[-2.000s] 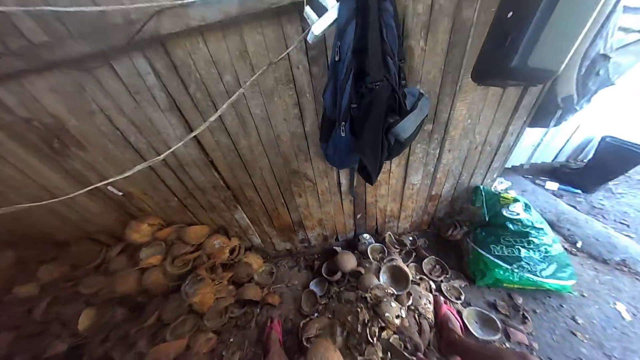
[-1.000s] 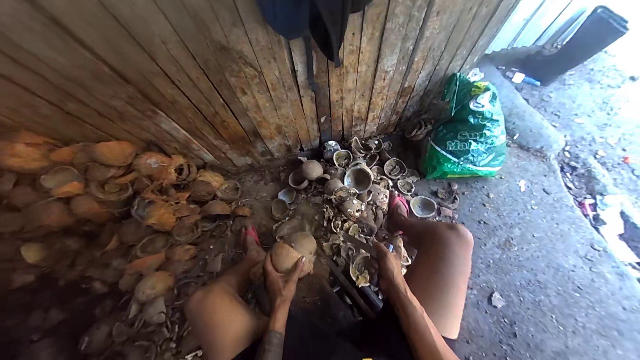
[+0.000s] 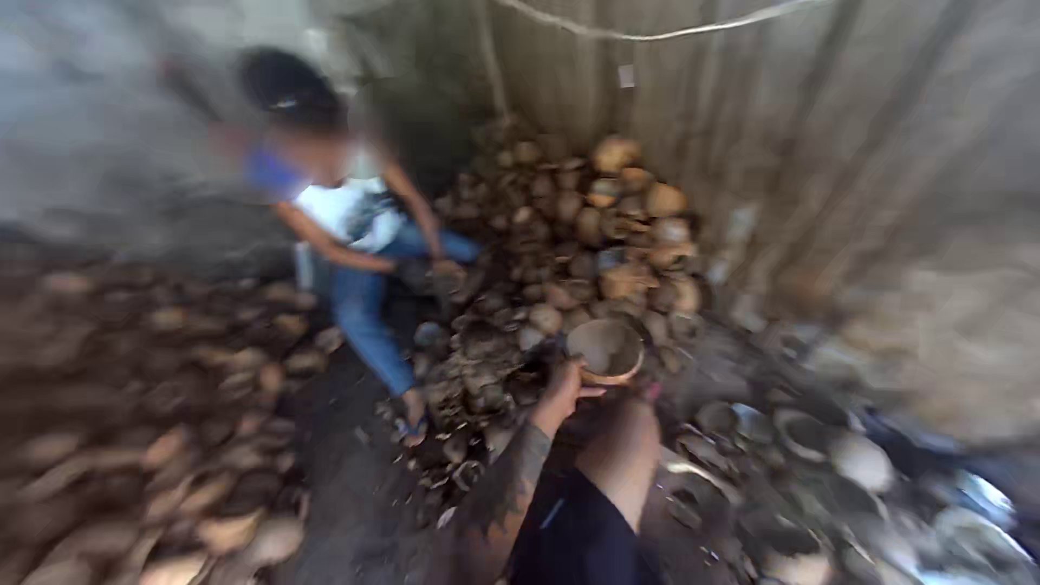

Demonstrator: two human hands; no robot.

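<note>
A half coconut shell (image 3: pixel 605 351), hollow side up, is by my left hand (image 3: pixel 561 394), whose fingers are at its lower left rim; the hand appears to grip it, though blur softens the contact. Tattoos mark my left forearm. My right hand is out of view. Behind the shell rises a heap of coconut shells (image 3: pixel 626 280), some brown and some orange. My bare knee (image 3: pixel 626 439) and dark shorts are just below the shell.
At the left sits another person (image 3: pixel 349 219) in jeans, hands near a shell. More shells (image 3: pixel 219 528) cover the ground at lower left. Shell pieces (image 3: pixel 800 431) lie at lower right. A wall (image 3: pixel 731 146) with a pale cord (image 3: pixel 650 36) stands behind.
The view has swung far to the left, bringing the other person into sight. My right hand, seen a second ago, has left the view. My left hand now reaches out toward the heap.
</note>
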